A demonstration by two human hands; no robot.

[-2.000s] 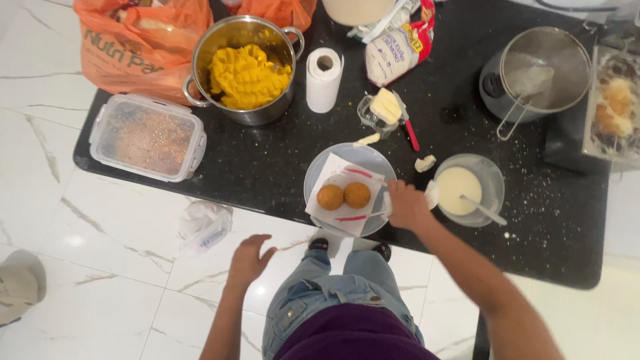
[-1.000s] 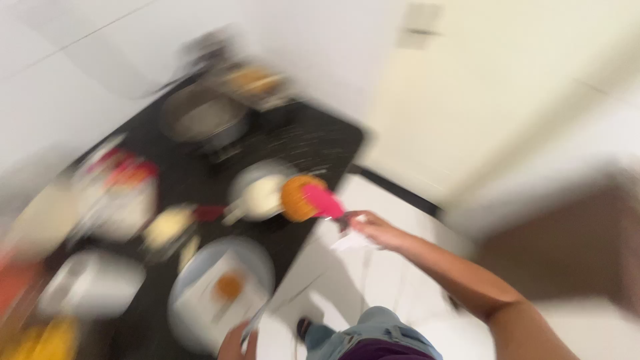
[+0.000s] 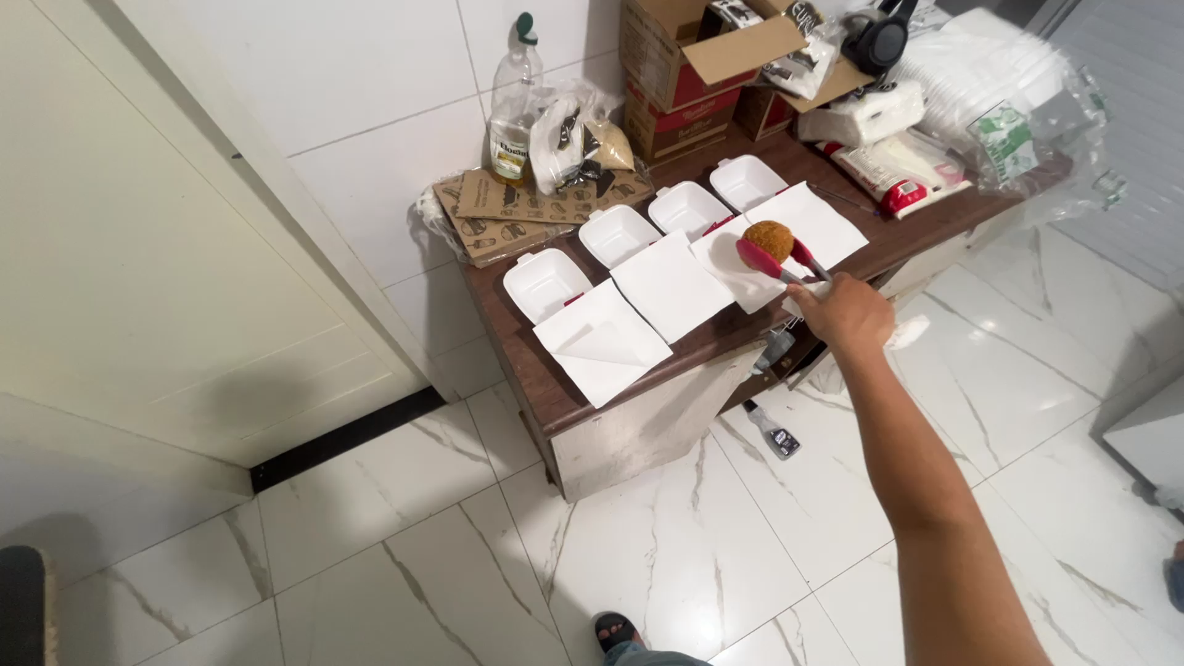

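Note:
My right hand (image 3: 849,313) is closed around a pair of tongs with red tips (image 3: 760,259). Between the tips is a round breaded ball (image 3: 768,242), held above the white paper napkins. Several napkins lie along the front of the wooden table, one with a folded corner (image 3: 603,344). Behind them stand several white foam boxes with lids folded back or hidden under the napkins, the nearest at the left (image 3: 546,285). Something white, perhaps paper, shows under my right hand. My left hand is out of view.
Cardboard boxes (image 3: 680,120), an oil bottle (image 3: 511,120) and brown printed cardboard (image 3: 527,208) stand or lie at the back. On the right are a red and white packet (image 3: 897,171) and bagged foam trays (image 3: 990,83). A spatula (image 3: 775,433) lies low beside the table's open front.
The view has swung from the black counter to the wooden table. The two balls lay on a plate earlier; one is now in the tongs in my right hand. My left hand has left the view.

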